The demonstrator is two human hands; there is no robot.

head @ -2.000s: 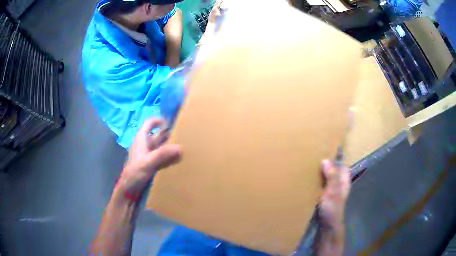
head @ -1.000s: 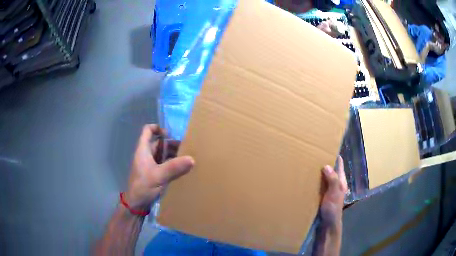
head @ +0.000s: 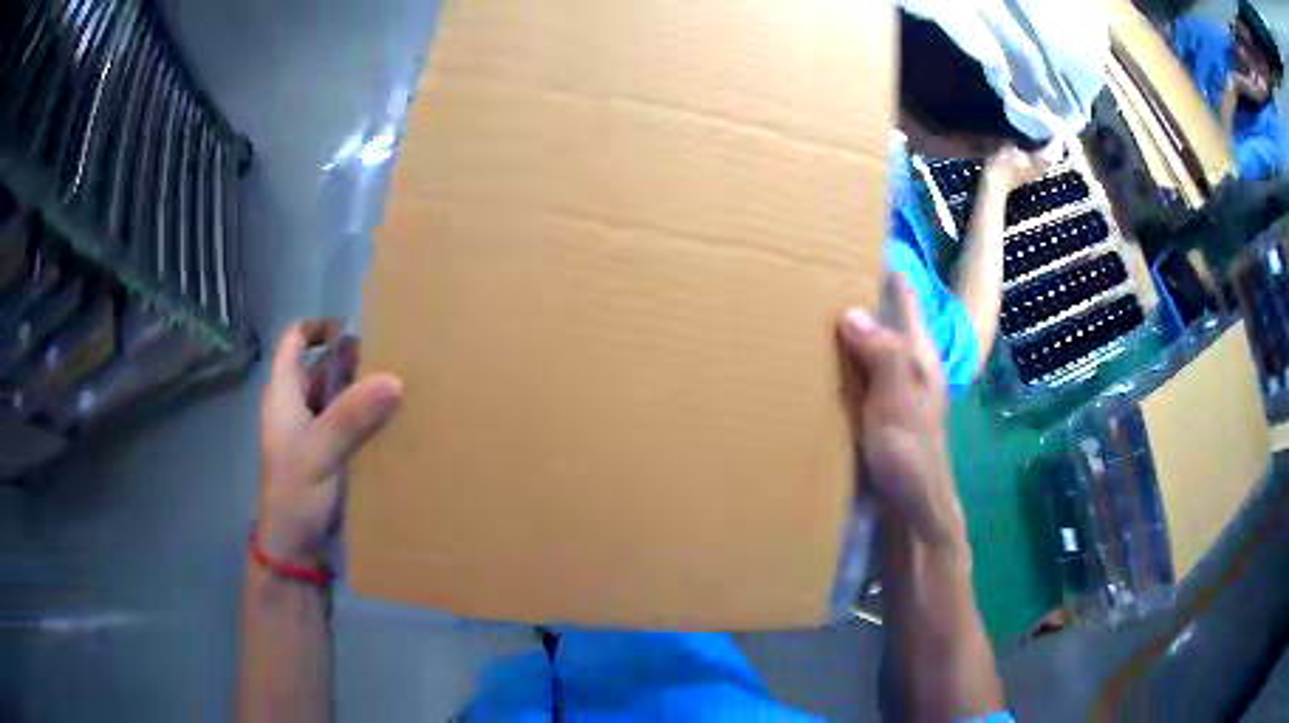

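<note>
A tan cardboard sheet lies on a clear plastic tray, held up in front of me. The tray shows only as a clear edge around the cardboard; what lies in it is hidden. My left hand holds the left edge, thumb on top and fingers underneath, with a red string on the wrist. My right hand holds the right edge, thumb on the cardboard.
A rack of stacked trays stands at the left. At the right, a person's arm reaches over a tray of black parts on a green bench. Stacked trays with cardboard lie at the far right. Another person sits beyond.
The view has turned and the bench now shows larger on the right. The cardboard and tray, still in both hands, have swung from a tilt to nearly straight ahead. The rack looks nearer.
</note>
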